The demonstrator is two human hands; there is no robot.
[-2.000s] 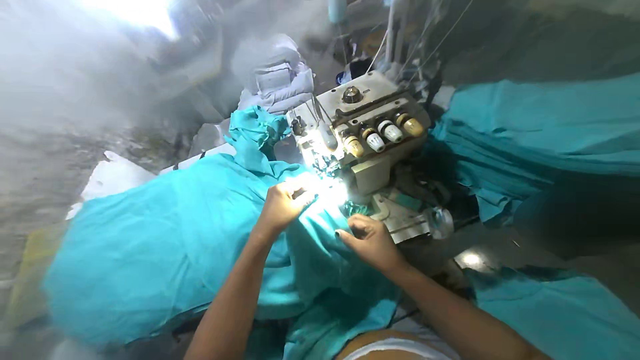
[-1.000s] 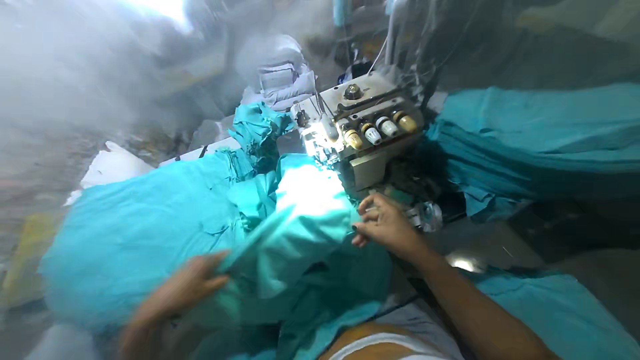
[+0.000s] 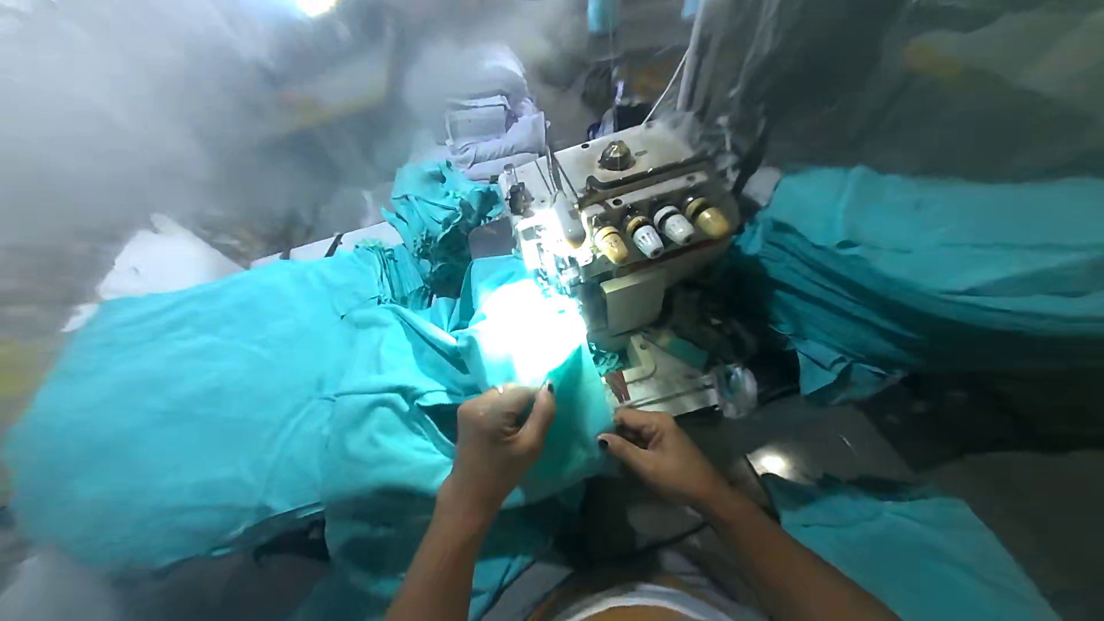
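Observation:
An overlock sewing machine (image 3: 638, 216) with several tension dials stands ahead of me, its lamp glaring on turquoise fabric (image 3: 379, 431) beneath its head. My left hand (image 3: 504, 423) pinches this fabric just in front of the bright spot, thumb against curled fingers. At the fabric's right edge is my right hand (image 3: 651, 444), thumb and forefinger close together at the cloth. The glare hides the presser foot and needles.
Stacked turquoise fabric (image 3: 931, 250) lies to the right, with another turquoise piece (image 3: 914, 543) at the lower right. A bunched turquoise piece (image 3: 440, 207) and folded pale cloth (image 3: 492, 129) are behind the machine's left side. White material (image 3: 164, 259) shows at far left.
My left hand was low at the left with its fingers apart one second ago; it has moved right and now grips the fabric near the machine. My right hand stays by the fabric's right edge.

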